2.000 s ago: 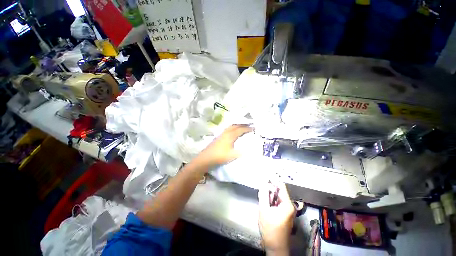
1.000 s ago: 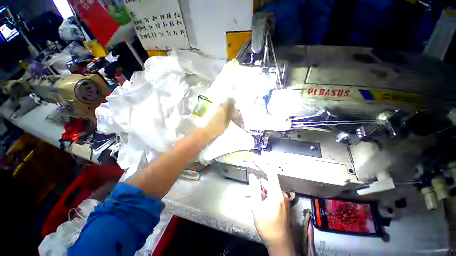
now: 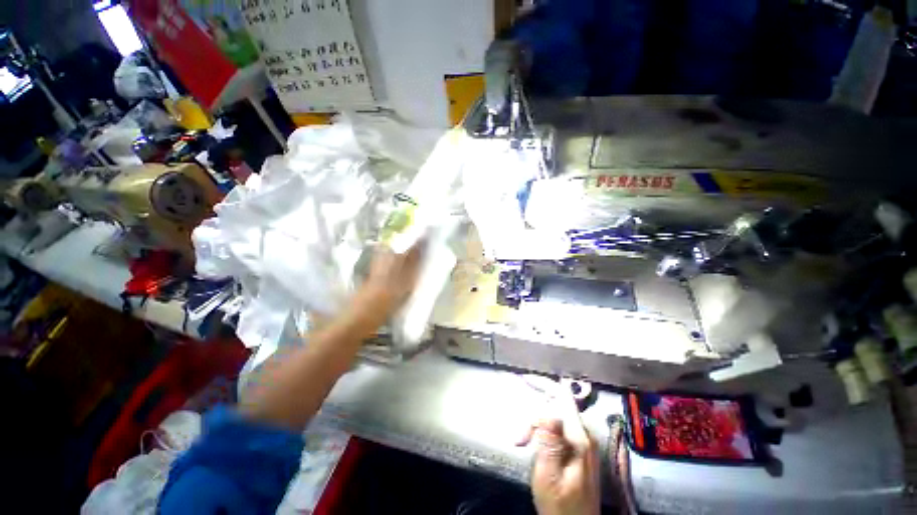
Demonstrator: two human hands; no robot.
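My left hand (image 3: 394,274), blurred, holds a white garment piece (image 3: 430,287) at the left end of the machine bed (image 3: 593,342). The piece is off the presser foot and needles (image 3: 516,285). A heap of white pieces (image 3: 292,226) lies left of it. My right hand (image 3: 565,468) is low over the table's front edge, fingers curled. A thin pointed tip, seemingly of thread snips (image 3: 541,384), shows above its fingers; the rest of the snips is hidden. My right hand is off the cloth.
A lit smartphone (image 3: 694,427) lies right of my right hand, with a small dark ring (image 3: 580,388) and a hanging cord bundle (image 3: 621,468) nearby. The machine head (image 3: 704,151) stands behind. A red crate (image 3: 151,402) with white pieces is lower left.
My left hand has moved left, taking the white piece away from the needles. My right hand has moved down and slightly right, away from the bed. The view has shifted slightly.
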